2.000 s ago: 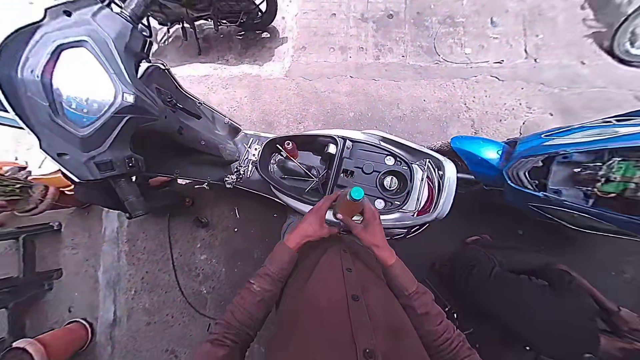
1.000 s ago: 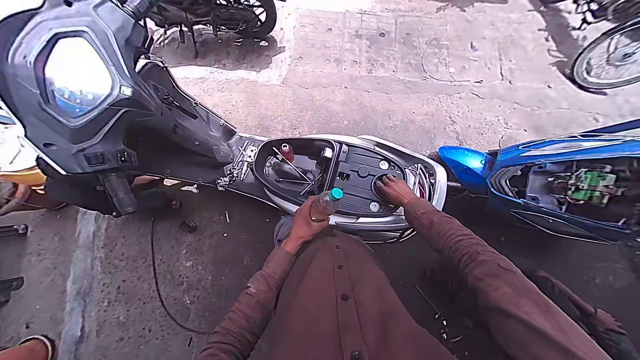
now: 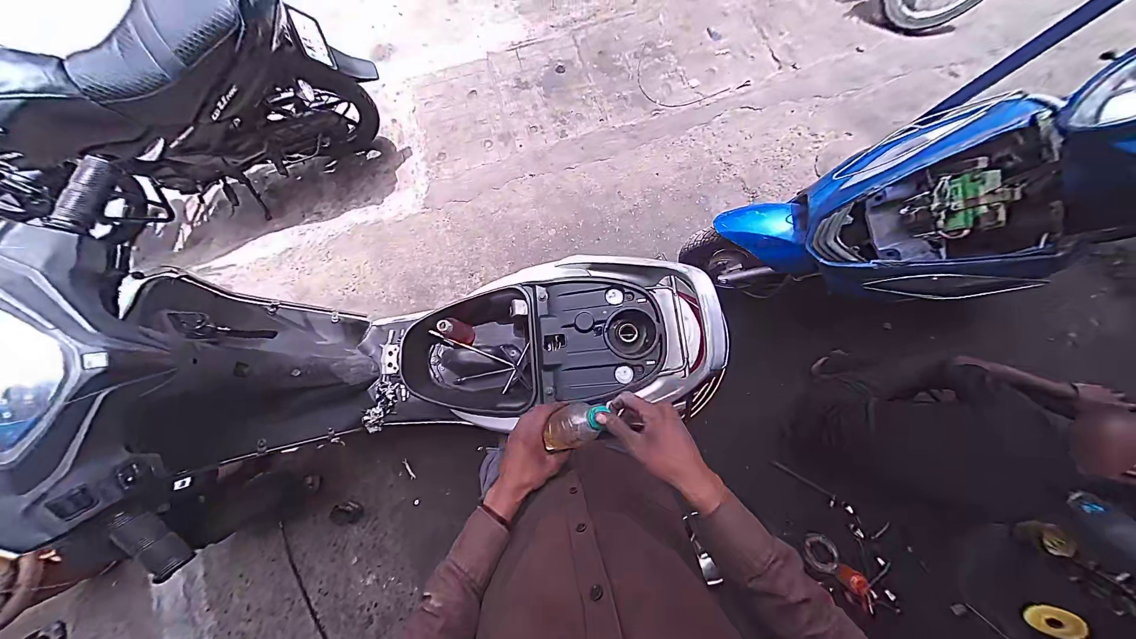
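Observation:
My left hand (image 3: pixel 527 453) is wrapped around a clear plastic bottle (image 3: pixel 566 429) with amber liquid and a green cap (image 3: pixel 598 417). The fingers of my right hand (image 3: pixel 646 435) touch or pinch at the cap; whether it turns cannot be told. Both hands are in front of my shirt, at the near edge of a scooter's tail fairing (image 3: pixel 488 417). The scooter's seat is off its body. Its storage bin (image 3: pixel 426 390) holds a small red bottle (image 3: pixel 456 331) and thin metal rods (image 3: pixel 484 351). Right of the bin, the round fuel filler (image 3: pixel 628 333) shows in the black panel.
A blue scooter (image 3: pixel 772 232) with its body open stands at the right. A dark motorcycle (image 3: pixel 177 98) is parked at upper left. Near the lower right a person (image 3: pixel 932 426) is low to the ground, by scattered tools (image 3: pixel 852 581) and a yellow ring (image 3: pixel 1054 621).
My right hand has left the round fuel filler, where it lay one second ago, and is at the bottle's cap. The filler is uncovered to view. The view has shifted.

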